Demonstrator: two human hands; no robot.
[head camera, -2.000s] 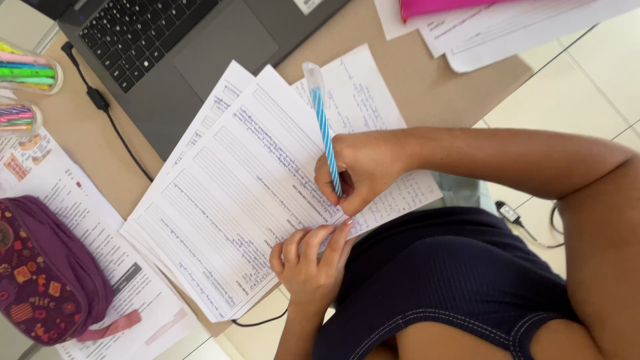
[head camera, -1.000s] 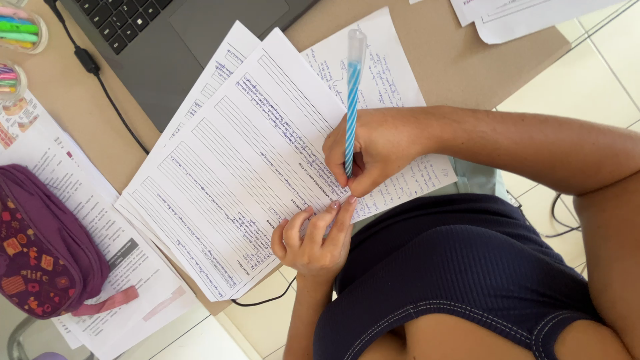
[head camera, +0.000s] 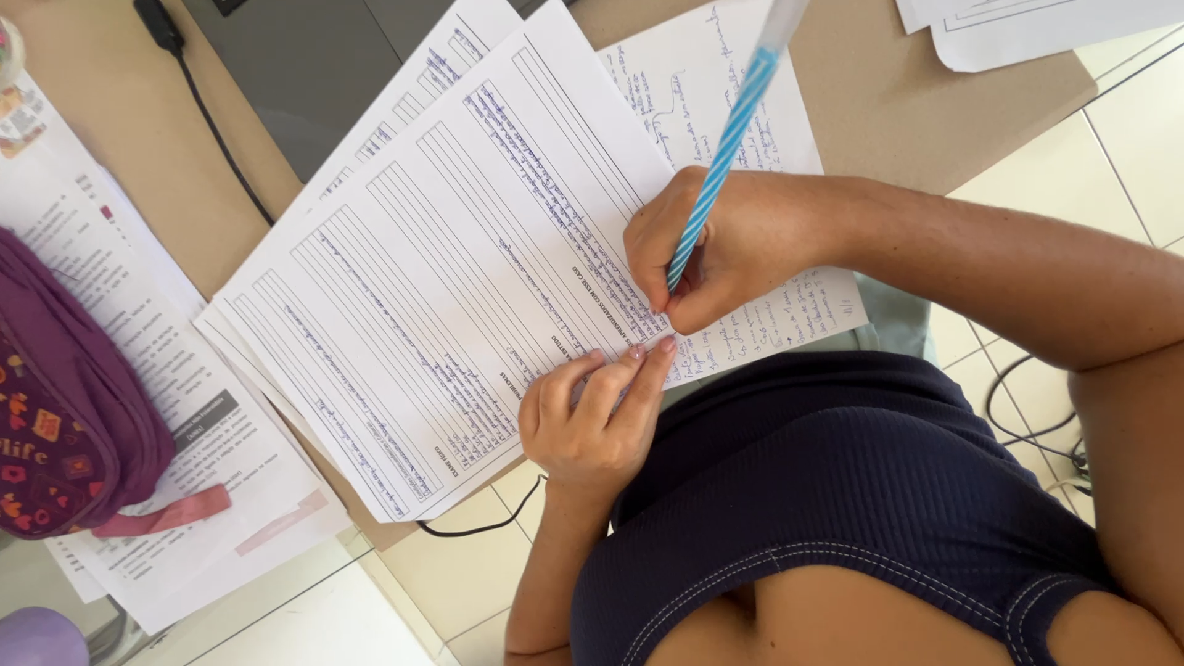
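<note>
My right hand (head camera: 717, 250) is closed around a blue-and-white striped pen (head camera: 726, 157) with a clear end, its point hidden by the fingers near the edge of the top form. That printed form (head camera: 407, 287) has ruled lines partly filled with blue handwriting. My left hand (head camera: 597, 412) lies on the form's lower edge, fingers bent and pressed flat, just beside the writing hand. Under the top form are more forms (head camera: 453, 46), fanned out, and a handwritten sheet (head camera: 786, 102) shows beyond them, partly beneath my right hand.
A dark laptop (head camera: 305, 74) lies beyond the papers, with a black cable (head camera: 222, 148) on the tan tabletop (head camera: 860, 83). At the left, a purple pencil case (head camera: 83, 407) rests on printed sheets (head camera: 231, 518). Other papers (head camera: 1045, 28) are at the upper right.
The pen, tilted one way two seconds ago, now leans the other way in my right hand. My left hand stays at the form's edge. The view has shifted slightly.
</note>
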